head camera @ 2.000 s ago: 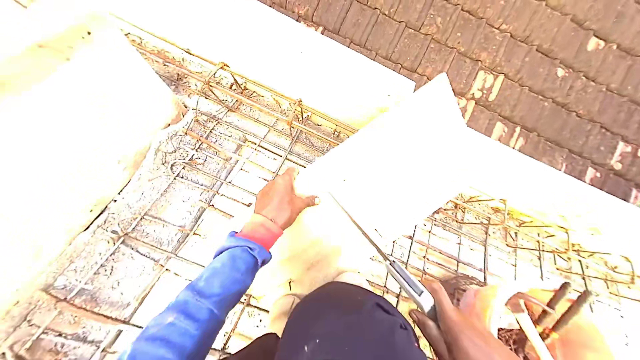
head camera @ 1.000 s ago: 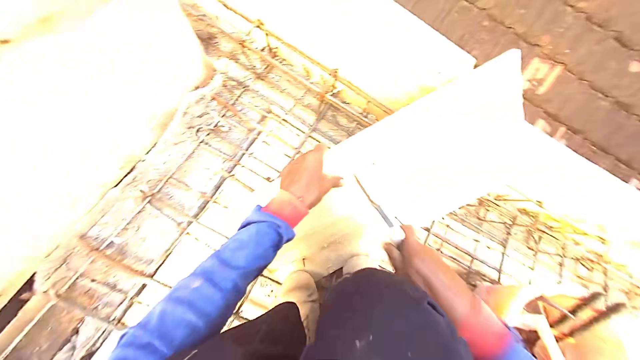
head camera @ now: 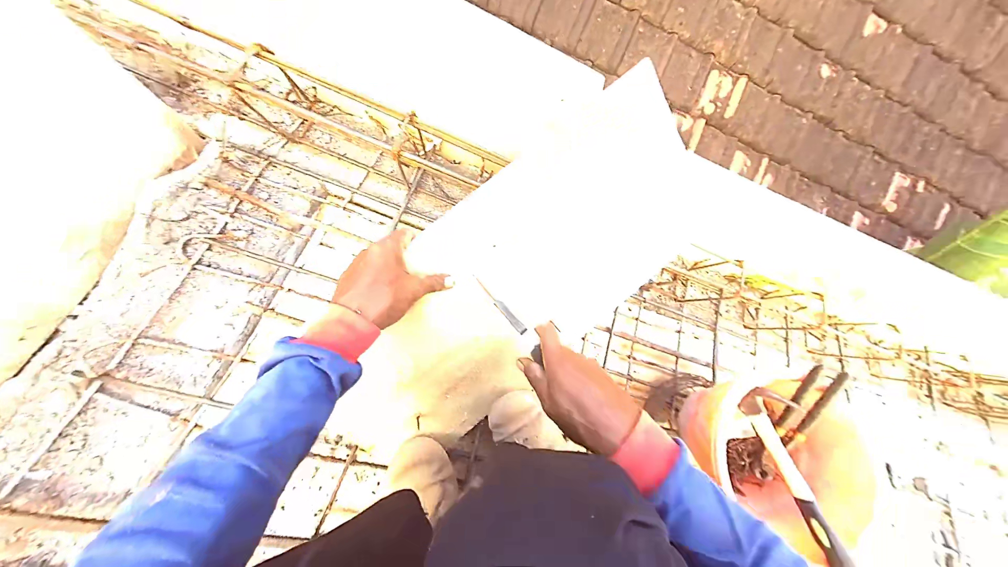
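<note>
A large pale board or sheet (head camera: 551,197), overexposed to white, lies before me over a grid of steel rebar (head camera: 260,260). My left hand (head camera: 382,283) presses on its left edge, fingers and thumb spread. My right hand (head camera: 583,390) is closed around the grip of a hand saw or similar long-bladed tool, whose thin metal blade (head camera: 504,307) lies over the sheet, its tip pointing up and left. Glare hides the rest of the blade and the sheet's outline.
An orange bucket (head camera: 701,425) at the right holds a tool with a pale handle (head camera: 780,461) and dark rods. Rebar cages (head camera: 787,331) run along the right and upper left. Brown roof tiles (head camera: 787,94) lie beyond a bright ledge. My feet (head camera: 516,421) stand below the sheet.
My right hand, gripping the tool, moved up and left toward the sheet between the oldest frame and the middle one. My left hand has stayed on the sheet's edge.
</note>
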